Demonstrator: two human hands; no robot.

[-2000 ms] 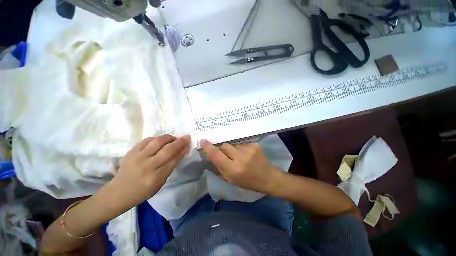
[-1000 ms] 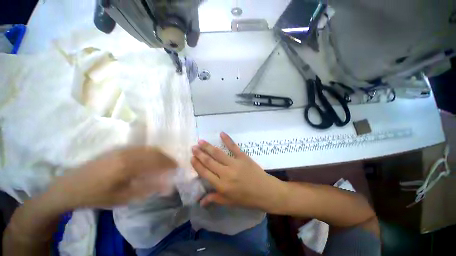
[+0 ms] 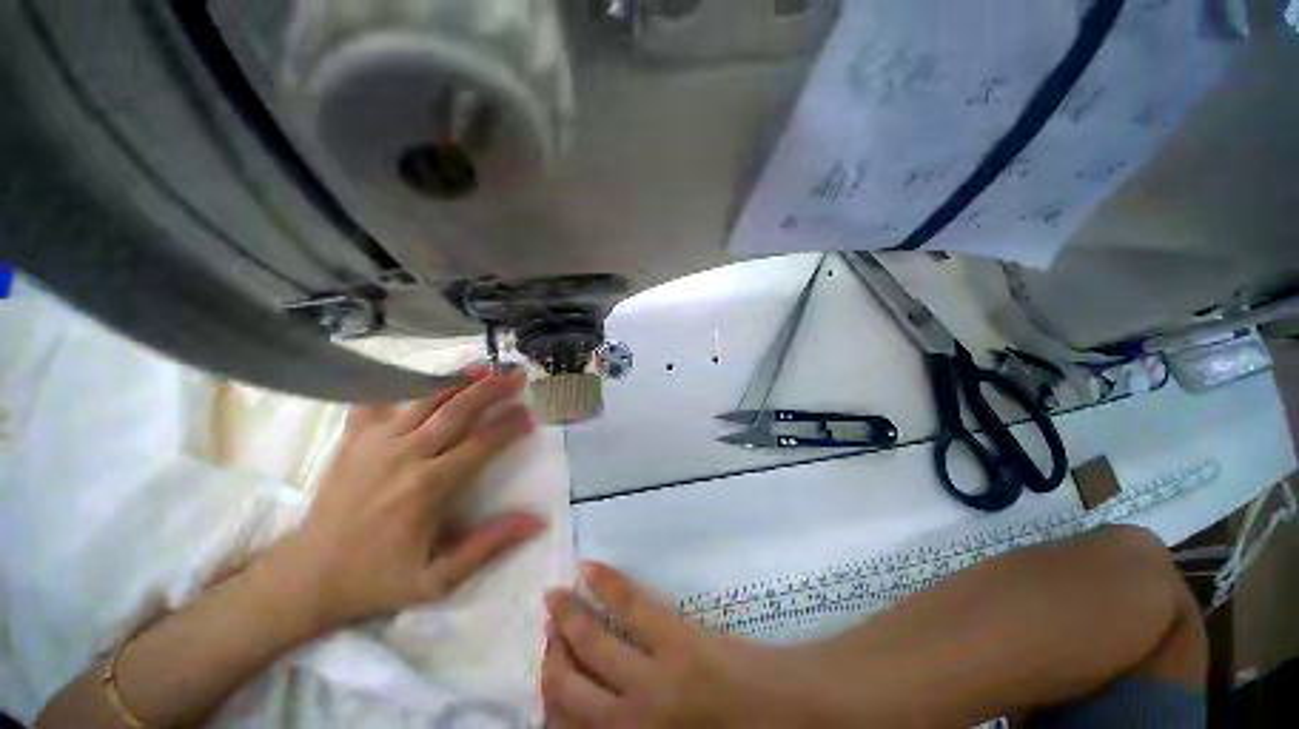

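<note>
The white-cream cloth [image 3: 492, 491] lies over the left of the machine table, its straight edge running from under the machine head toward me. My left hand [image 3: 406, 499] lies palm down on the cloth, thumb apart, fingertips close to the needle area. My right hand [image 3: 641, 662] is at the cloth's edge nearer me, fingertips touching it; whether they pinch it I cannot tell. The ribbed knob [image 3: 567, 397] and machine head [image 3: 613, 171] hide the needle and presser foot.
Thread snips [image 3: 809, 429] and black-handled shears [image 3: 983, 413] lie right of the cloth, beside a thin pointed tool [image 3: 781, 349]. A small brown square [image 3: 1096, 481] sits by the ruler strip [image 3: 912, 573]. A handwritten paper note [image 3: 969, 128] is on the machine head.
The view has moved closer to the machine head. My left hand has gone from the near part of the cloth up toward the needle area. My right hand stays at the cloth's edge.
</note>
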